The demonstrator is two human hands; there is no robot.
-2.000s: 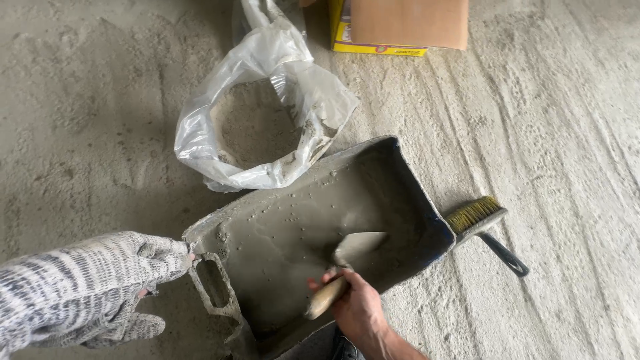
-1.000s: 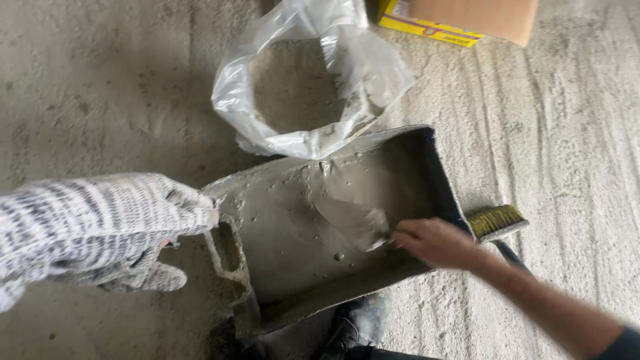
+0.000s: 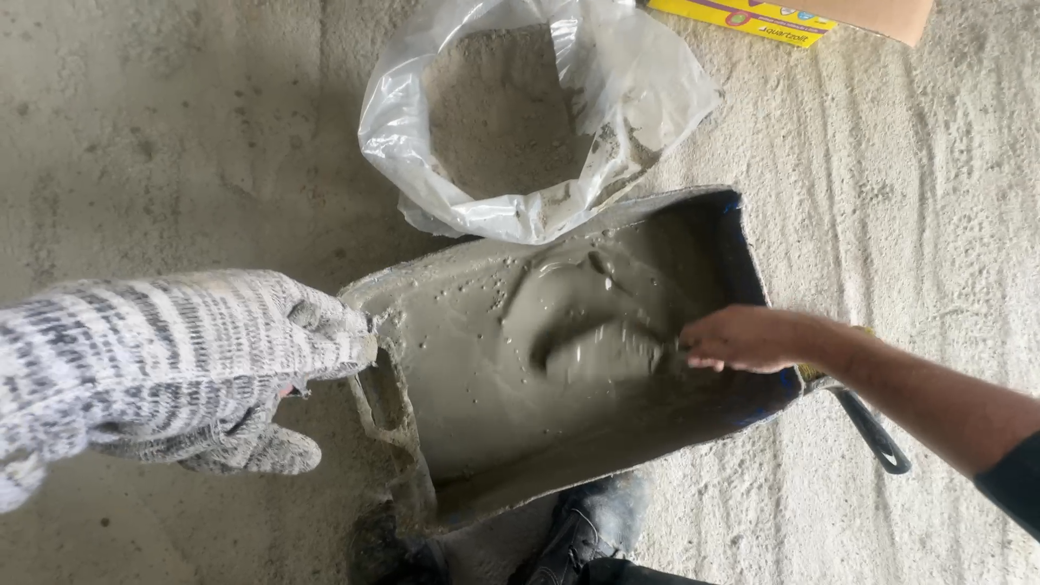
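My left hand (image 3: 203, 366), in a grey-and-white knitted glove, has its fingertips on the rim by the handle slot of a plastic tub (image 3: 386, 406). Wet grey mortar (image 3: 455, 357) lies in the tub. My bare right hand (image 3: 739, 337) is over the tub's right part, its fingers closed round the handle of a trowel. The trowel's blade (image 3: 605, 351) is blurred and coated, partly sunk in the mortar, and the handle is mostly hidden by the fingers. Ripples and a raised curved ridge surround the blade.
An open clear plastic bag (image 3: 390, 122) of grey powder touches the tub's far edge. A brush (image 3: 873, 431) lies on the rough floor at the right, partly behind my forearm. A yellow box (image 3: 756, 20) and cardboard (image 3: 886, 16) are at the top. My shoes (image 3: 569, 540) are below the tub.
My right hand has moved from the tub's near side to its right part, and the trowel's blade has gone from showing clearly to lying in the mortar. The left glove stays at the handle end.
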